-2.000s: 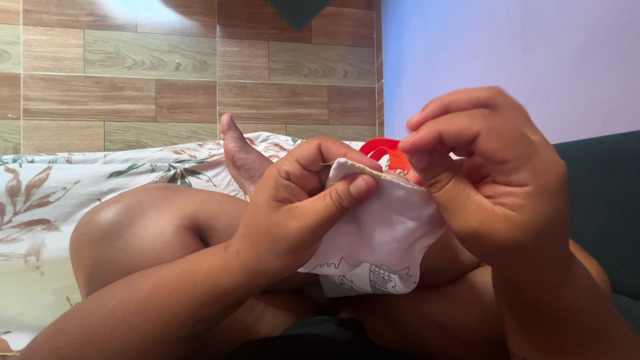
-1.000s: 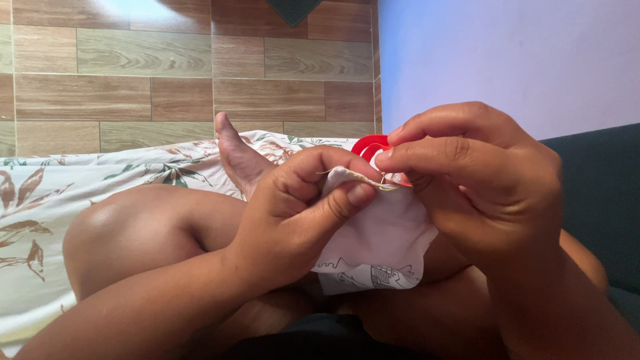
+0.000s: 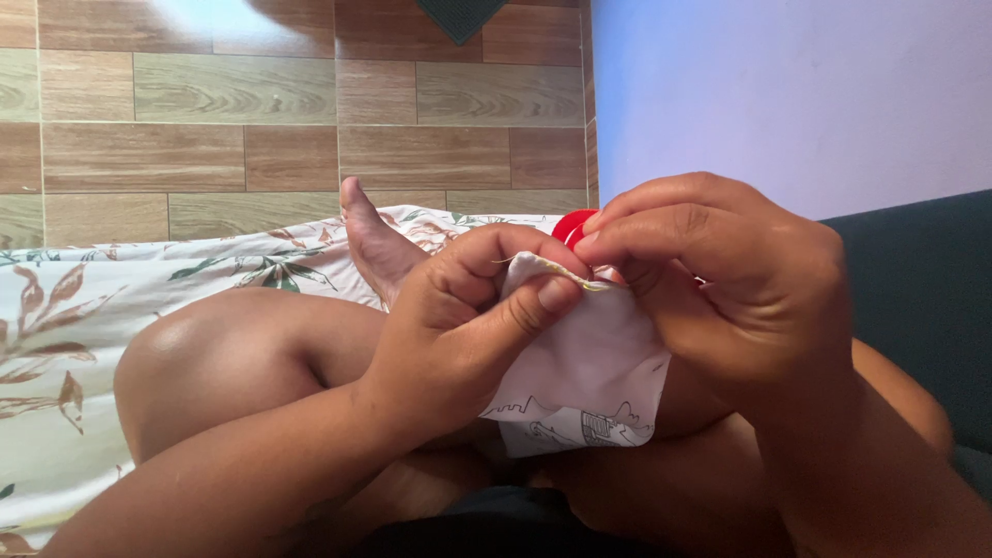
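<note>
A white fabric piece (image 3: pixel 593 349) with black line drawings near its lower edge hangs from my left hand (image 3: pixel 473 333), pinched at its top edge between thumb and index finger. Yellow stitching (image 3: pixel 570 275) runs along that top edge, and a loose thread end sticks out at its left. My right hand (image 3: pixel 721 287) is at the right end of the stitched edge, thumb and fingertips brought close together. Whether a needle is between them is hidden. A red curved item (image 3: pixel 572 226) shows behind the right fingertips; its full shape is covered.
My bare legs (image 3: pixel 225 356) are folded on a white sheet with a leaf print (image 3: pixel 287 267). Beyond lies a wood-look tiled floor (image 3: pixel 279 155) with a dark mat (image 3: pixel 461 15). A pale wall (image 3: pixel 775 101) and a dark padded surface (image 3: pixel 914 287) stand on the right.
Two seconds ago my right fingertips were raised, apart from the fabric edge; they have since come down and left to it. My left hand keeps its pinch on the fabric.
</note>
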